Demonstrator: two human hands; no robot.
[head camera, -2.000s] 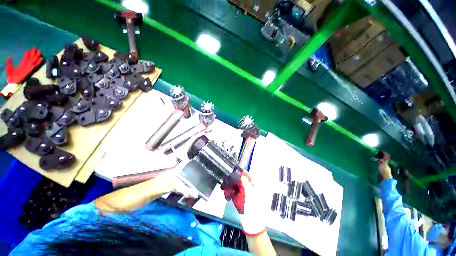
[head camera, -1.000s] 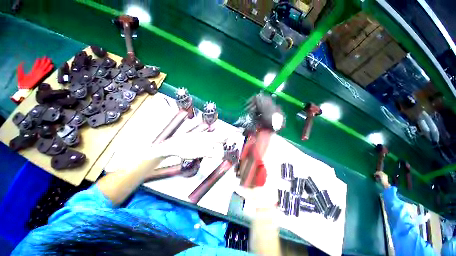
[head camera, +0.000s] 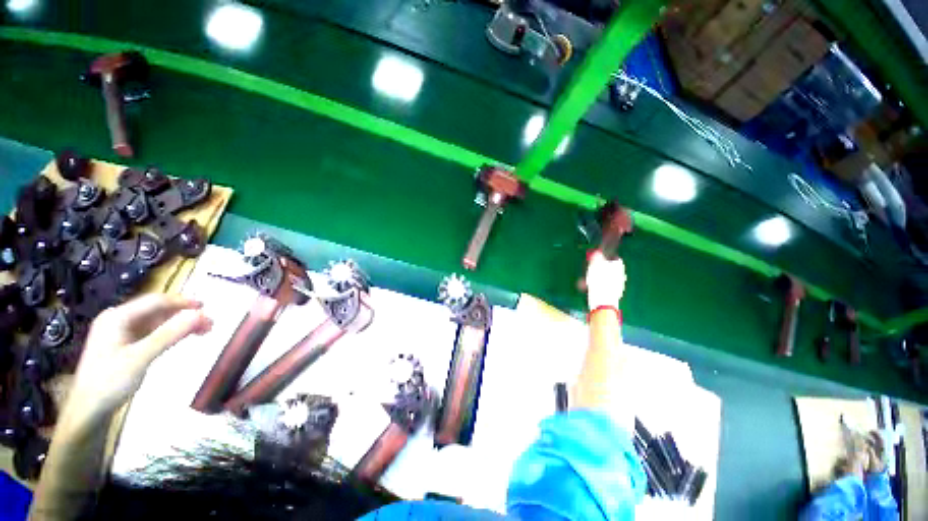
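My right hand (head camera: 606, 283), in a pale-backed glove, holds a brown T-shaped unit (head camera: 614, 226) by its handle over the green belt; its fingers are mostly hidden. My left hand (head camera: 137, 341) is bare and empty, fingers apart, beside the dark brown head covers (head camera: 87, 259) on the tan board. Part-built units with silver finned wheels lie on the white sheet: one upright in the middle (head camera: 465, 366), two slanting ones at left (head camera: 249, 341), (head camera: 295, 361). Another (head camera: 397, 417) lies nearer me, and one head (head camera: 297, 412) is partly hidden by my hair.
Other T-shaped units stand spaced along the belt (head camera: 117, 102), (head camera: 490, 214), (head camera: 790, 313). Striped barrels (head camera: 667, 463) lie on the white sheet at right, partly behind my sleeve. A green post (head camera: 590, 87) rises beyond the belt. Another person's hands (head camera: 863, 453) show at lower right.
My right hand has carried the brown unit from the white sheet out over the belt. My left hand has moved left to the covers. The view has shifted, and belt units sit further left.
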